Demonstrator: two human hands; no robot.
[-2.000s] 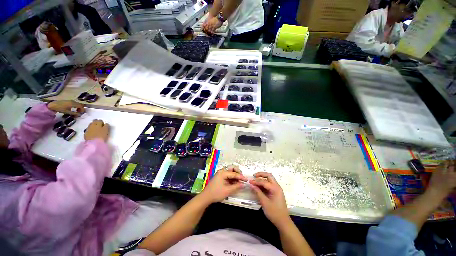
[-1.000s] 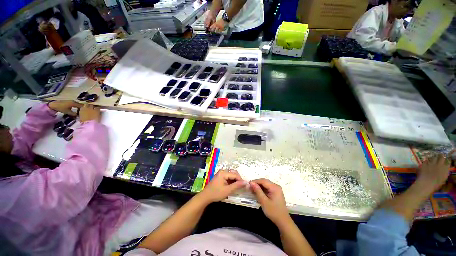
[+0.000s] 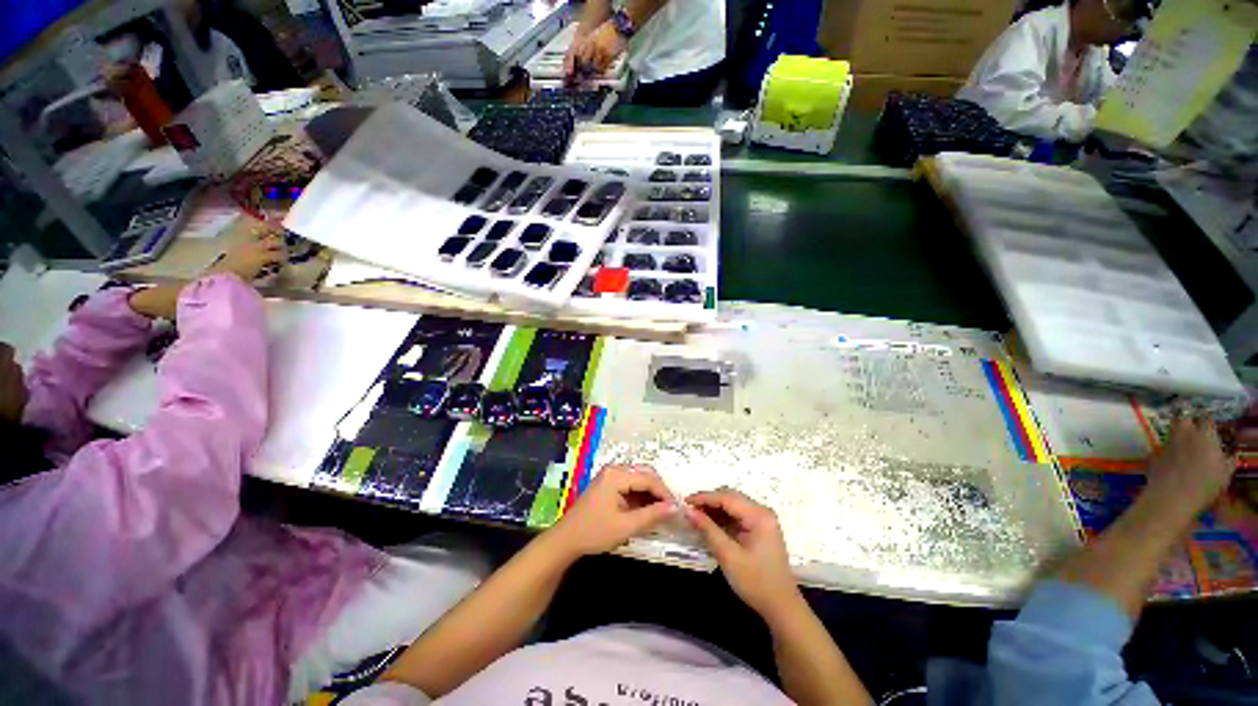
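My left hand (image 3: 617, 508) and my right hand (image 3: 741, 538) meet fingertip to fingertip over the front edge of the speckled silver-white board (image 3: 828, 428). A small pale piece (image 3: 679, 508) shows faintly between their fingertips; its shape is too small to tell. A row of several dark watch heads (image 3: 498, 407) lies on the black-and-green printed mat (image 3: 476, 476) left of my hands. A small black oval part (image 3: 687, 379) in a clear tray or bag lies toward the board's far edge.
A white blister tray (image 3: 704, 207) of dark watches stands behind the mat, with a tilted white sheet (image 3: 373, 207) over it. Pale stacked trays (image 3: 1090, 276) are at right. A pink-sleeved person (image 3: 207, 386) is at left; a blue-sleeved arm (image 3: 1090, 607) is at right.
My hands stay nearly in place, fingertips together. The pink-sleeved person's hand has moved up and away toward the shelf behind. The blue-sleeved person's hand at right has shifted.
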